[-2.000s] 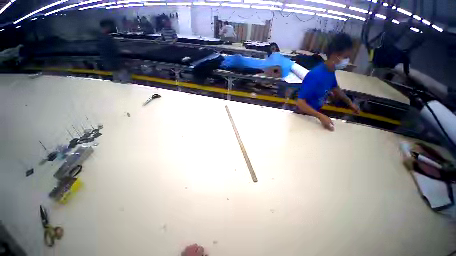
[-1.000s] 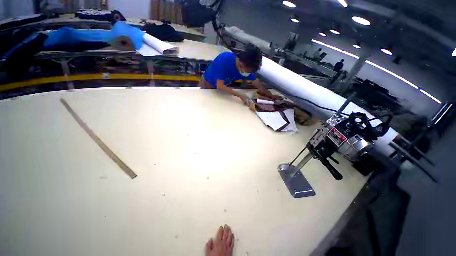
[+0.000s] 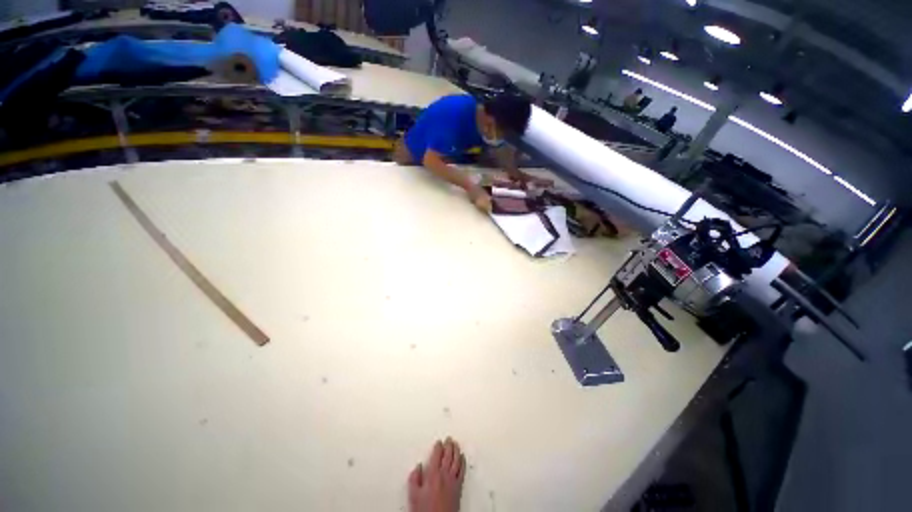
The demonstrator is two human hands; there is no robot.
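Note:
My right hand (image 3: 437,480) lies palm down on the cream-white cutting table (image 3: 330,400) at the bottom centre, with its fingers extended and nothing in it. Its wrist is cut off by the bottom edge. My left hand is not in the picture. A long thin wooden ruler (image 3: 190,268) lies slantwise on the left part of the table. Curved cut bundles of plaid, black and white pieces (image 3: 530,228) lie at the far side, beyond my right hand.
A straight-knife cutting machine (image 3: 680,270) stands upright at the table's right end. A person in a blue shirt (image 3: 445,130) leans over the far edge, with a hand at the bundles. A long white roll (image 3: 620,175) lies behind the machine.
The view has swung right, bringing the cutting machine into sight and leaving the shears out. The other person has moved to the bundles. My right hand has come into fuller view.

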